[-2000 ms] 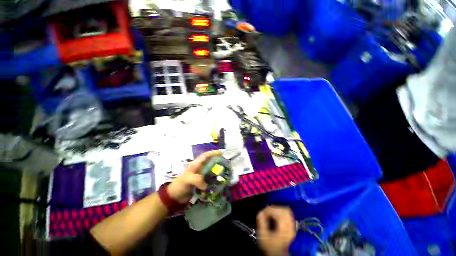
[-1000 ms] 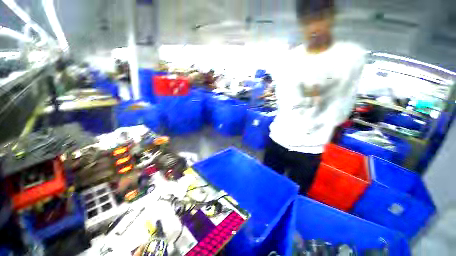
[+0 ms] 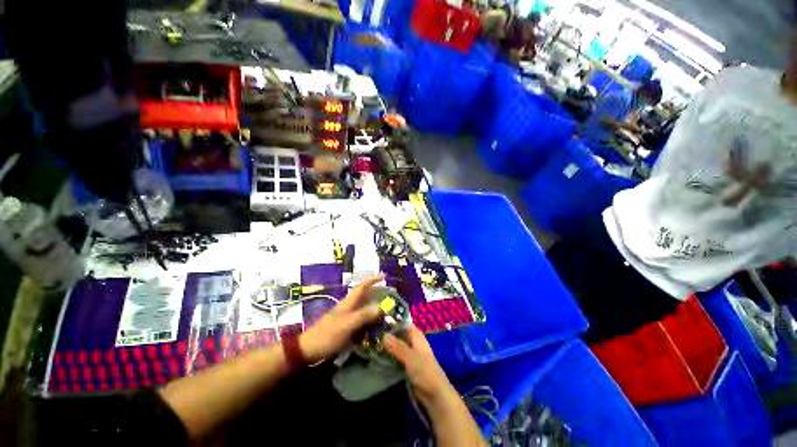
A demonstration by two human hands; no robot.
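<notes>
An opened grey unit with a yellow block on its circuit board is held over the bench's front edge. My left hand, with a red wristband, holds it from the left with the fingers over its top. My right hand is on its lower right side; the fingertips are partly hidden at the board. A grey housing shell hangs below, and I cannot tell how it is joined. A grey cord runs down beside my right wrist.
Printed sheets cover the bench, with a yellow-handled tool, a multi-outlet strip and red-digit meters. Blue totes stand at the right, the lower one holding grey units. A person in white stands beyond, near red crates.
The view swung up to the right, then back down to the bench. My right hand, apart from the unit two seconds ago, is now on it with my left hand.
</notes>
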